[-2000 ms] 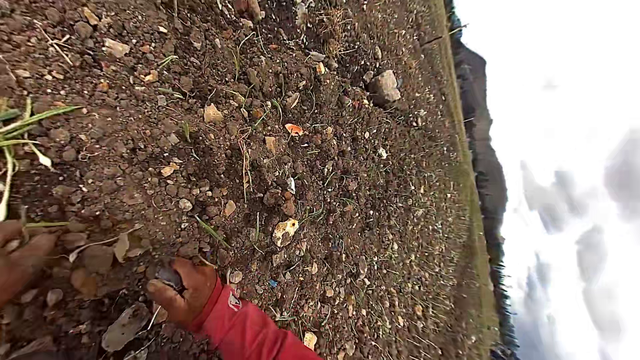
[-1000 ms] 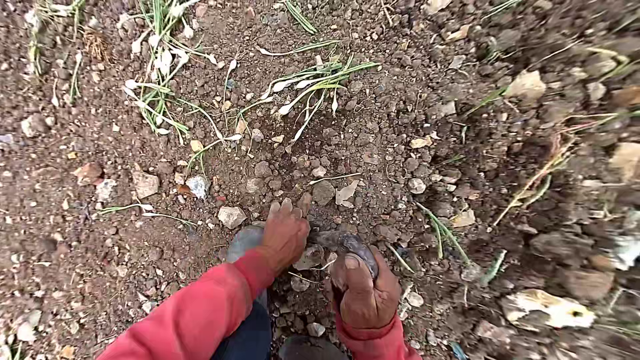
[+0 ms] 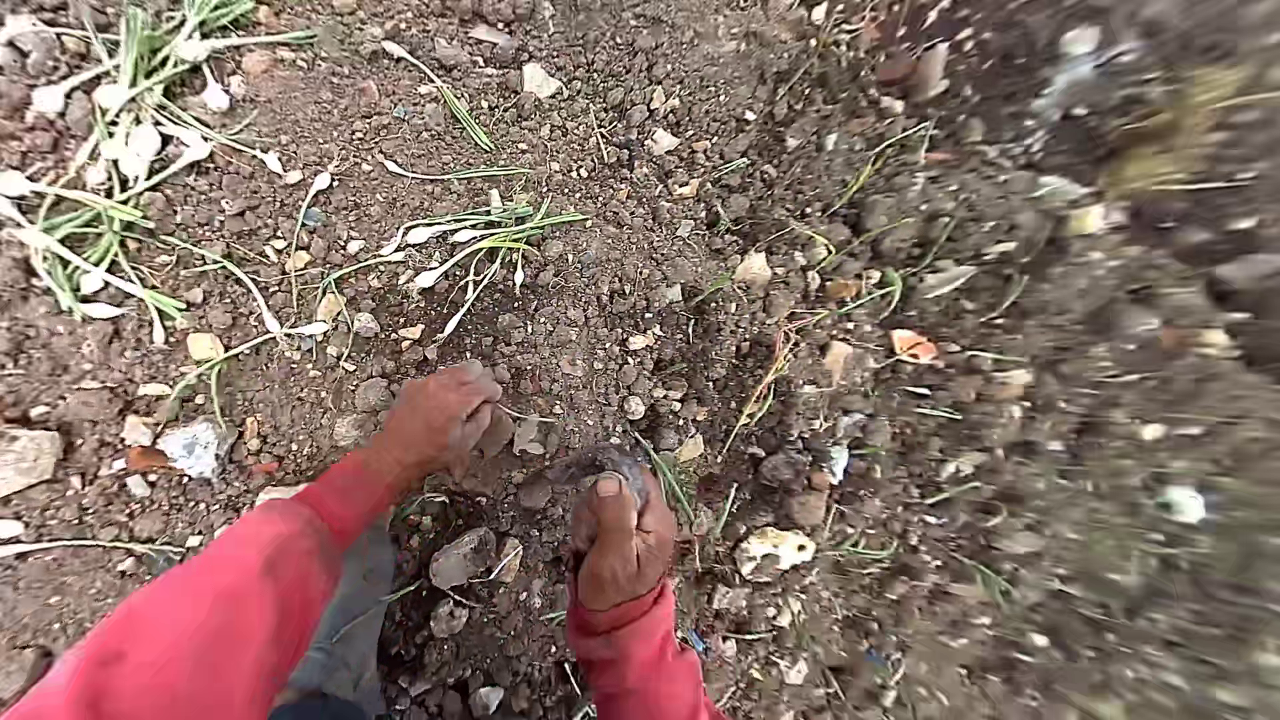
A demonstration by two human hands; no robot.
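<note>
My left hand (image 3: 440, 420) is low over the soil, fingers curled together; whether something thin is between them is unclear. To its right, my right hand (image 3: 625, 540) grips a dark grey, dirt-covered object (image 3: 600, 462), thumb on top; its kind cannot be told. The object's far end is close to the soil, between the hands. Beyond my left hand lies a small bunch of onion-like seedlings (image 3: 480, 235) with white bulbs and green leaves. A larger pile of them (image 3: 130, 150) lies at the upper left. A few single seedlings (image 3: 440, 95) are scattered nearby.
Stony brown soil surrounds both hands. Below them are a grey stone (image 3: 463, 558) and a shoe or boot (image 3: 350, 610). Pale stones (image 3: 195, 447) lie at left, and a holed pale stone (image 3: 775, 550) and an orange fragment (image 3: 914, 346) at right.
The view has swung from sideways, with sky, to straight down. Since one second ago, my left hand has moved away from the dark object, which stays in my right hand.
</note>
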